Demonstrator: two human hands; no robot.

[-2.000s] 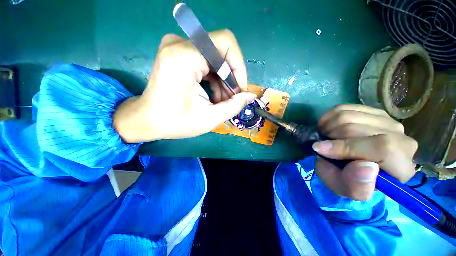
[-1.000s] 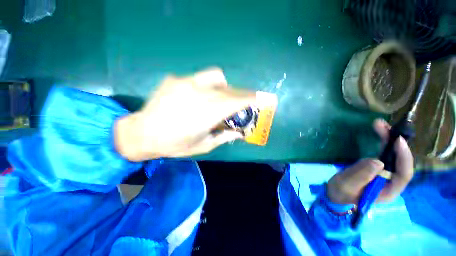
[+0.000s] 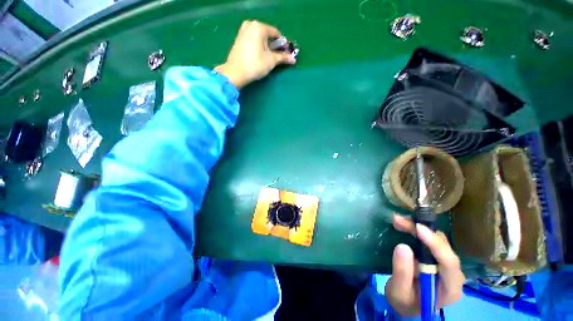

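Note:
My left hand (image 3: pixel 254 53) is stretched to the far side of the bench. Its fingers are closed around a small round workpiece (image 3: pixel 289 48) at or just above the bench top; I cannot tell if it touches. The tweezers cannot be made out. The orange soldering jig (image 3: pixel 303 216) lies near the front edge, with only its dark round seat showing in the middle. My right hand (image 3: pixel 427 263) grips the blue-handled soldering iron (image 3: pixel 427 285). The iron's metal tip points away from me, over the mouth of the round brown pot (image 3: pixel 392 182).
The black fume fan (image 3: pixel 433 113) stands behind the pot. A brown box (image 3: pixel 474 219) with a white curved item is at the right. Several shiny round pieces (image 3: pixel 472 36) lie along the far bench. Plastic bags (image 3: pixel 139 106) and a solder spool (image 3: pixel 67 190) are at the left.
My left hand has moved from the jig to the far bench with the workpiece, leaving the jig's seat bare. My right hand has brought the iron from beside the jig to the pot. The view has shifted.

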